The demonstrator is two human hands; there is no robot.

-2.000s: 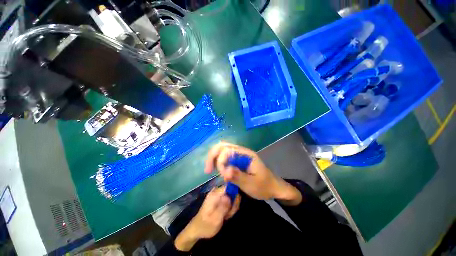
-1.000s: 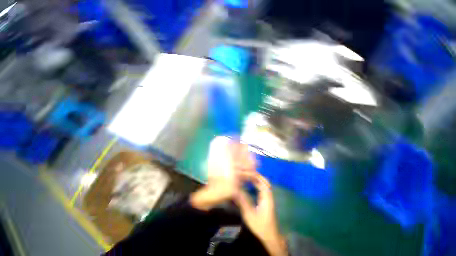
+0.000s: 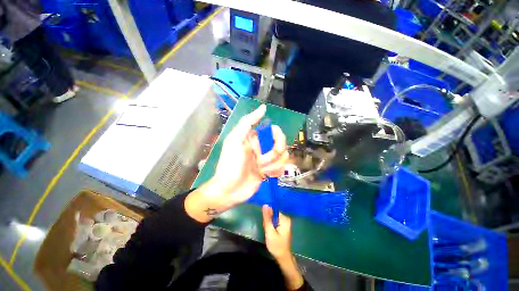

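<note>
My left hand [image 3: 242,162] is raised in front of me, its fingers wrapped around an upright bunch of blue wires [image 3: 265,138]. My right hand [image 3: 277,232] is below it, with thumb and fingers at the lower end of the same bunch. A broad pile of blue wires [image 3: 318,205] lies on the green bench mat [image 3: 364,241] behind the hands, with pale tips splayed at its right end. The metal work fixture [image 3: 301,175] is just beyond the pile, partly hidden by my left hand.
The machine [image 3: 347,128] with clear tubing stands behind the fixture. A small blue bin [image 3: 405,204] and a blue tote [image 3: 472,244] are at right. A large off-white box [image 3: 151,133] is left; a cardboard box [image 3: 54,247] holds whitish pieces. People stand behind the bench and far left.
The view has swung left, bringing the off-white box and cardboard box into sight. The hands were together around the bunch; now my left hand is higher on it and my right hand is at its lower end.
</note>
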